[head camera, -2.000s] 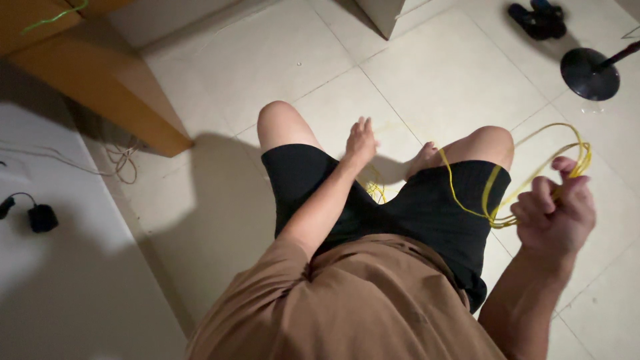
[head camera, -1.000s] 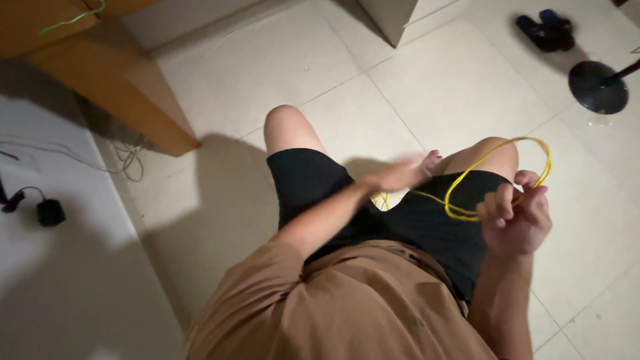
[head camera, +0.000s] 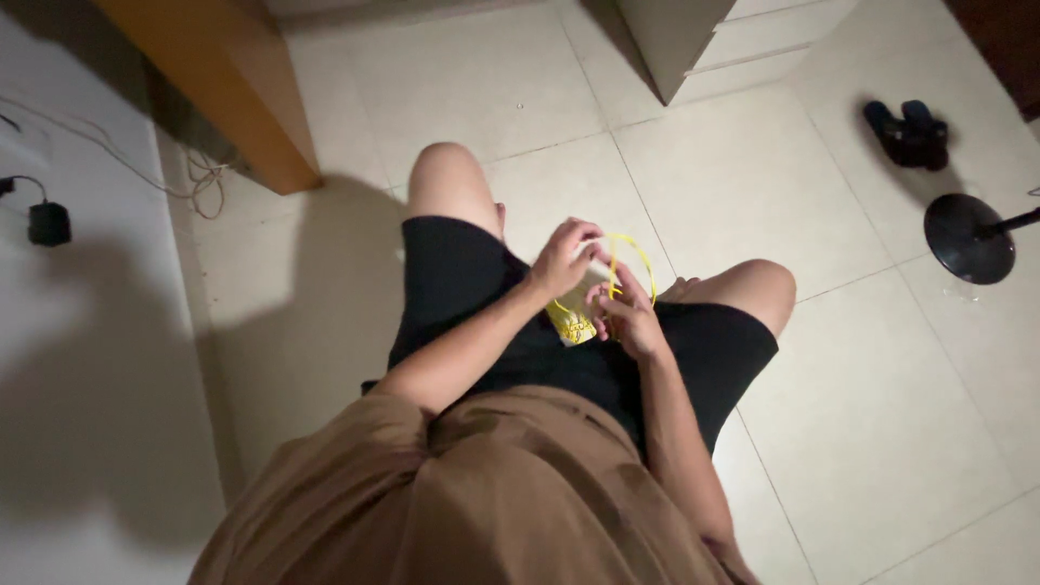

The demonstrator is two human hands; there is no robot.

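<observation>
A loop of yellow cord (head camera: 647,258) stands up between my two hands, above my lap. My right hand (head camera: 627,314) is shut on the cord, with its fingers curled toward the middle. My left hand (head camera: 567,256) is at the upper left of the loop, fingers bent close to the cord; whether they grip it cannot be told. Below the hands, a tangle of more yellow cord (head camera: 575,327) lies on the floor between my legs, partly hidden by my hands and black shorts.
A wooden furniture leg (head camera: 280,146) is at upper left, with loose thin cables (head camera: 197,191) beside it. A black plug adapter (head camera: 49,224) is on the left. A drawer cabinet (head camera: 678,49) stands ahead. Dark footwear (head camera: 907,134) and a round black stand base (head camera: 969,239) are on the right.
My right hand has moved left with the yellow cord, in toward the middle. My left hand, reaching across one second ago, is now beside the loop. The hands are close together.
</observation>
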